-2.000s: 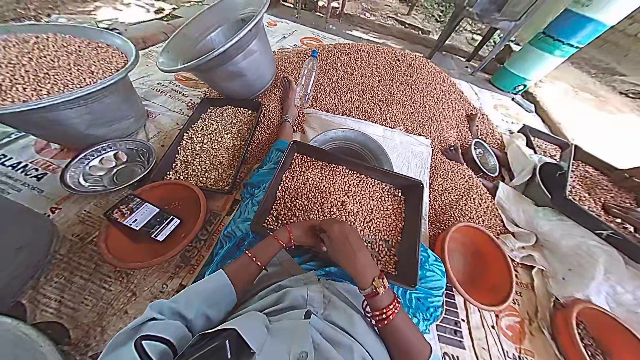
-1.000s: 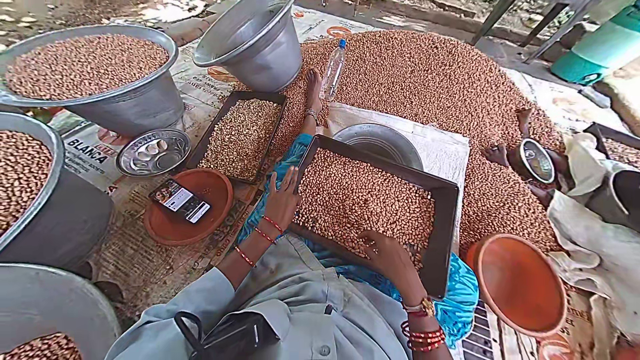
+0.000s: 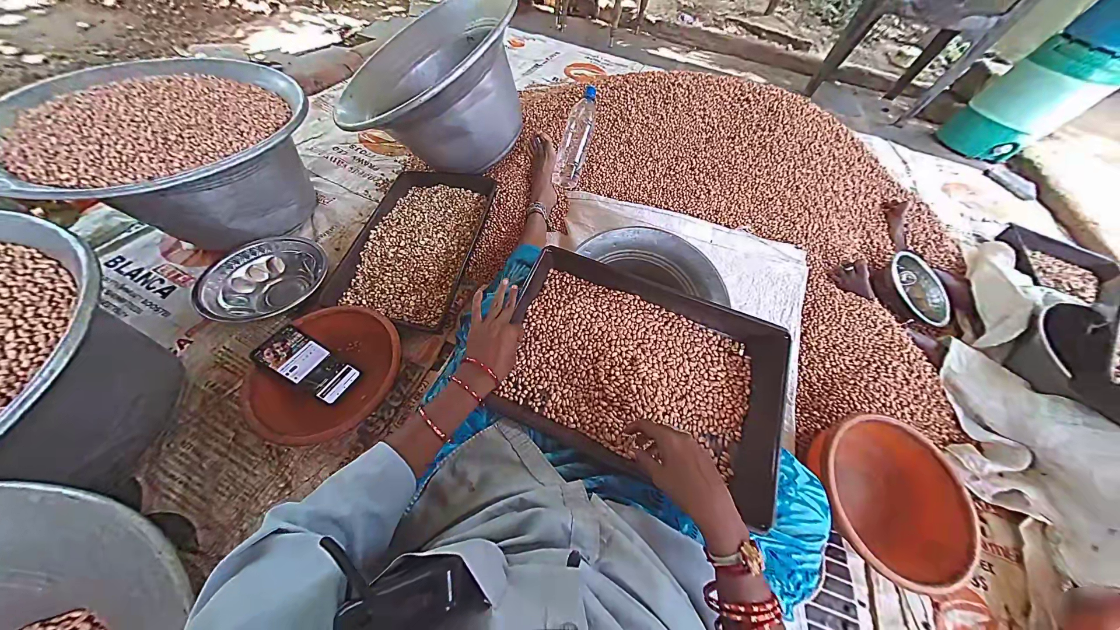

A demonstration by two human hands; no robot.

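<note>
A dark rectangular tray (image 3: pixel 763 411) rests on my lap, filled with a layer of reddish-brown peanut kernels (image 3: pixel 604 359). My left hand (image 3: pixel 495 337) lies with spread fingers on the tray's left edge. Over the kernels near the tray's front edge is my right hand (image 3: pixel 669 459), thumb and forefinger brought together; whether a kernel is between them is too small to tell. A round metal basin (image 3: pixel 656 254) sits partly hidden behind the tray, on a white sack. Left of my left hand stands a second dark tray (image 3: pixel 389 197) of paler pieces.
A large heap of kernels (image 3: pixel 726 157) spreads ahead, with a plastic bottle (image 3: pixel 576 144) beside it. Metal tubs (image 3: pixel 236 188) stand left. A clay dish (image 3: pixel 372 350) holds a phone (image 3: pixel 306 363); a clay bowl (image 3: pixel 906 503) is right. Another person's hand (image 3: pixel 853 278) is near a metal bowl (image 3: pixel 921 289).
My hands were together over the tray's front two seconds ago. They have moved apart, the left to the tray's left edge; the right stays over the kernels.
</note>
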